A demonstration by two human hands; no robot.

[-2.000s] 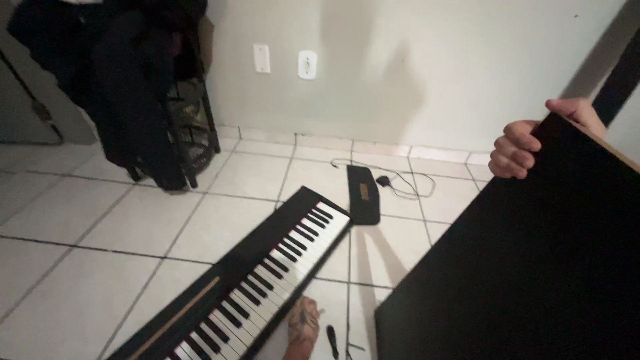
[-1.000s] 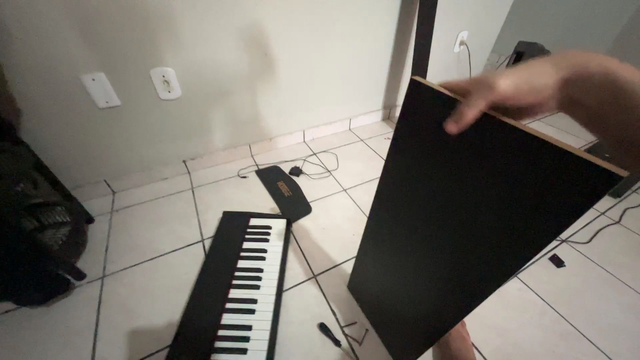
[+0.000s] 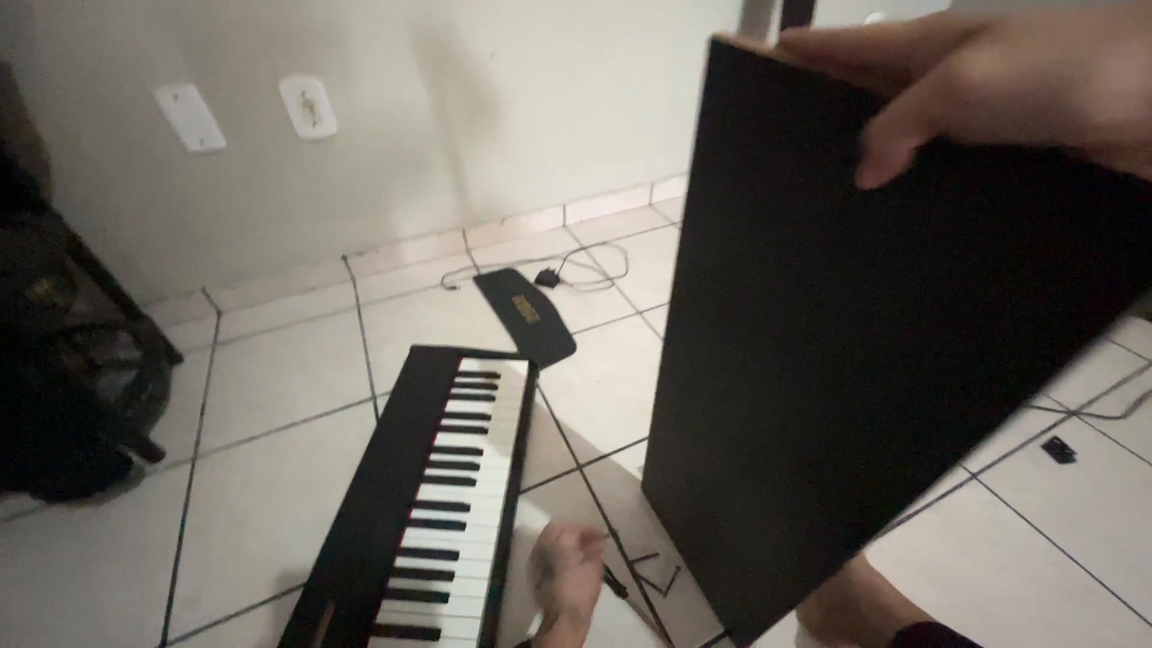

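My right hand (image 3: 981, 99) grips the top edge of a black panel (image 3: 837, 342), thumb on its face and fingers behind the edge. The panel stands tilted, its lower corner near the floor. My left hand (image 3: 567, 576), blurred, is low beside the white keys of a black electronic keyboard (image 3: 432, 522) on the tiles. Its fingers look curled, close to a screwdriver (image 3: 615, 583); whether they touch it I cannot tell. Several thin dark metal pieces (image 3: 657, 576), perhaps screws, lie between the screwdriver and the panel.
Beyond the keyboard lie a black music rest (image 3: 526, 315) and a power adapter (image 3: 547, 277) with its cable. A dark draped stand (image 3: 81, 360) is at left. A small black object (image 3: 1059, 450) lies at right. A bare foot or ankle (image 3: 850, 603) shows below the panel.
My left hand, out of sight one second ago, is back in view beside the keyboard, near the screwdriver. My right hand stays on the panel's top edge. The view has swung right since two seconds ago.
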